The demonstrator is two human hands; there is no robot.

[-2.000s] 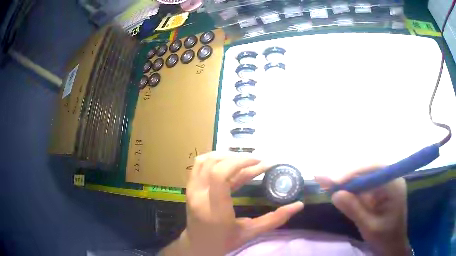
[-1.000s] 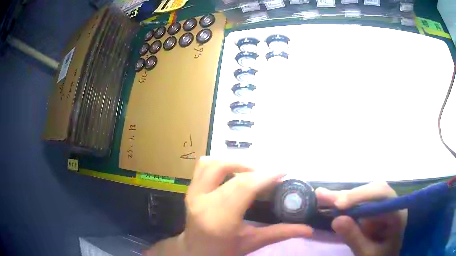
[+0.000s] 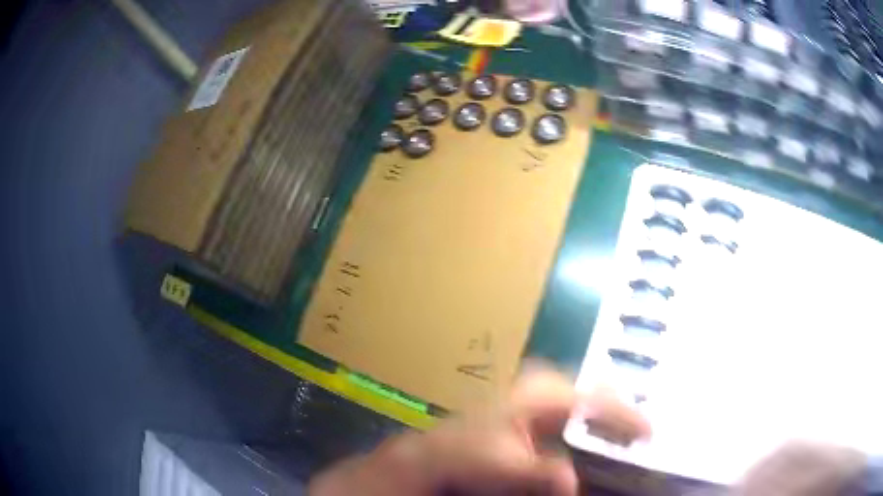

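My left hand (image 3: 484, 450), blurred, is at the near left corner of the white tray (image 3: 765, 339), its fingertips over the tray's edge. A dark blurred shape shows at the fingertips; I cannot tell if it is a round component. My right hand (image 3: 804, 470) is a blur at the tray's near edge, cut off by the bottom of the picture; the corded tool is not visible. Black-rimmed components (image 3: 644, 323) stand upright in the tray in a long left column and a short second one. The rest of the tray glares white.
Left of the tray, a brown cardboard sheet (image 3: 441, 252) bears rows of round components (image 3: 549, 128) at its far end. Stacked cardboard (image 3: 281, 155) stands further left. Clear plastic trays (image 3: 716, 73) are at the back right. Yellow tape (image 3: 261, 356) edges the green mat.
The view has turned, so the tray lies further right and tilted. My left hand has moved from holding the round component before me to the tray's corner. The blue tool has left view.
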